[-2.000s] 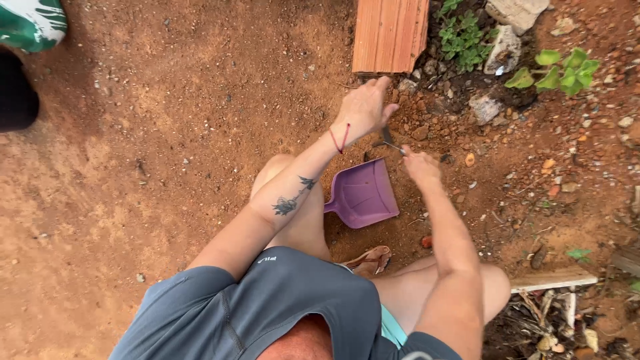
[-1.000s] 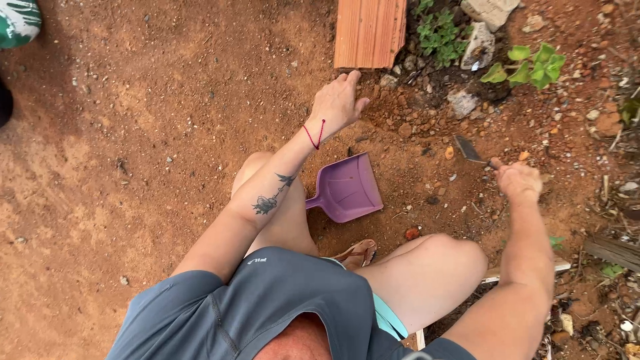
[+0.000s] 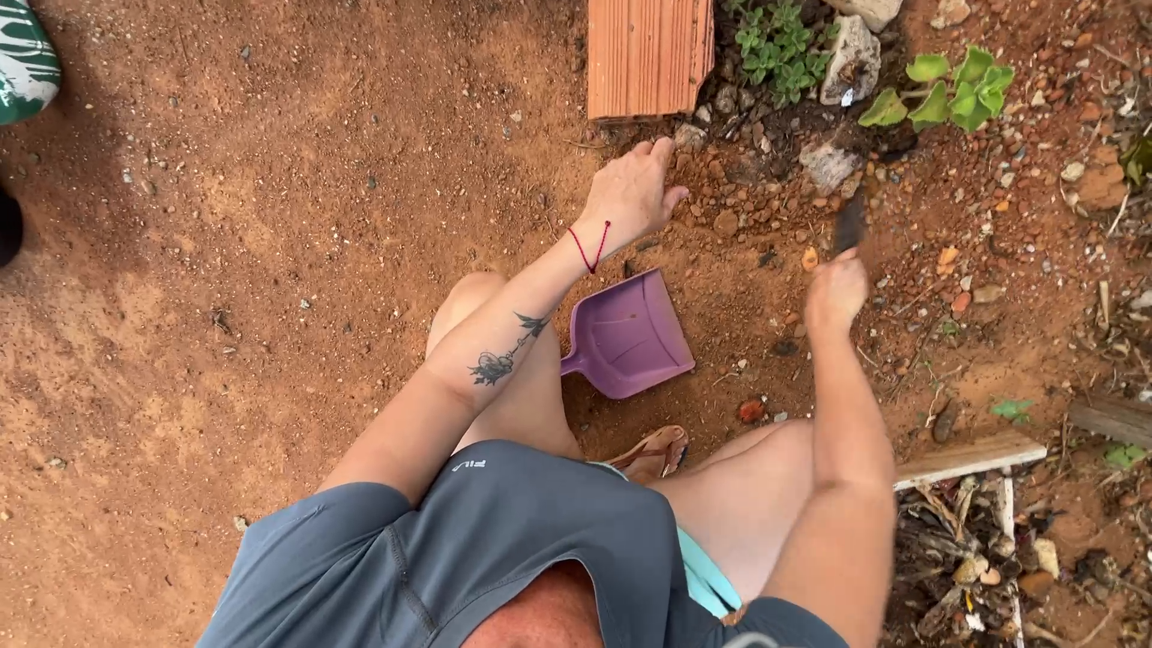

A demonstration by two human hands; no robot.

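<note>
My right hand [image 3: 837, 292] is closed round the handle of a small trowel or scraper, whose dark, blurred blade [image 3: 849, 220] points up at the reddish soil just below a grey stone [image 3: 828, 166]. My left hand [image 3: 634, 191], a red string round its wrist, hovers or rests just below the end of an orange hollow clay brick [image 3: 650, 58]. Its thumb is spread from the bent fingers, and nothing shows in it. Below that hand a purple plastic dustpan [image 3: 630, 335] lies on the ground, its handle pointing left towards my leg.
Leafy green plants [image 3: 967, 94] and a pale rock [image 3: 853, 59] stand at the upper right. A wooden board [image 3: 972, 457] with dry plant debris beside it lies at the lower right. A green and white patterned object [image 3: 25, 63] shows at the upper left edge.
My right hand was near my left hand two seconds ago, then moved right with the tool; since the frame one second ago the blade has swung upwards. The dustpan stays beside my leg.
</note>
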